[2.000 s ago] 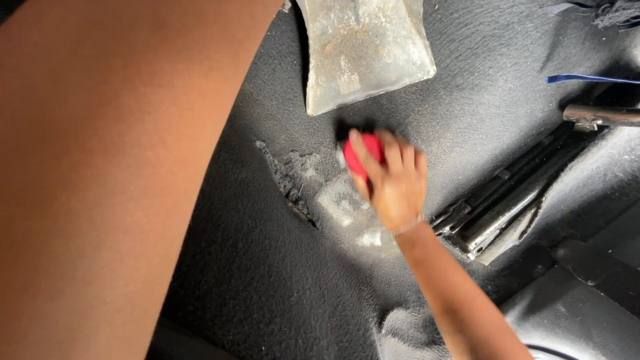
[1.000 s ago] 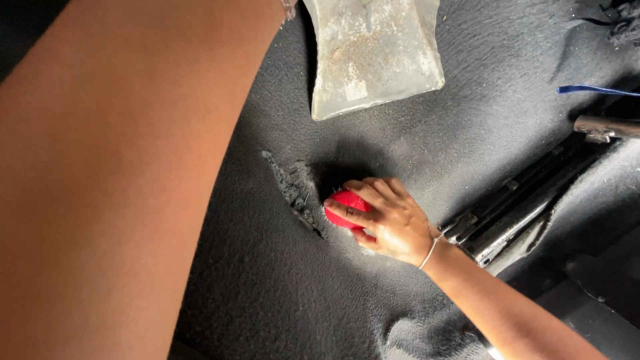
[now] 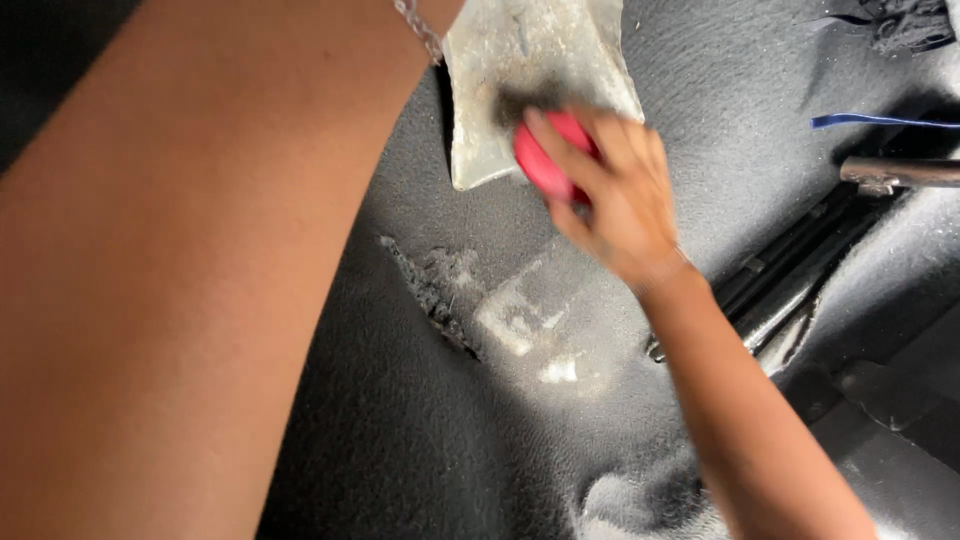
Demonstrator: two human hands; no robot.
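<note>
My right hand (image 3: 622, 180), blurred, grips a red rounded hand brush (image 3: 544, 157) at the lower edge of a pale, dirt-stained flared panel (image 3: 525, 67). Whether the brush touches the panel cannot be told. Below it spreads dark grey vehicle floor carpet (image 3: 420, 435) with a ragged tear (image 3: 431, 304) and whitish worn or dusty patches (image 3: 517, 322). My left forearm fills the left side, a clear beaded bracelet (image 3: 420, 30) at its wrist. The left hand itself lies beyond the top edge, so what it holds is hidden.
A black seat rail (image 3: 787, 285) runs diagonally at the right, with a metal tube (image 3: 900, 171) at its upper end. Above that are a blue strap (image 3: 877, 120) and dark frayed material (image 3: 911, 26). Raised, crumpled carpet (image 3: 622, 502) lies at the bottom.
My right hand, with the red brush, has moved up from the carpet beside the tear to the pale panel's lower edge. The whitish patches it covered are visible again.
</note>
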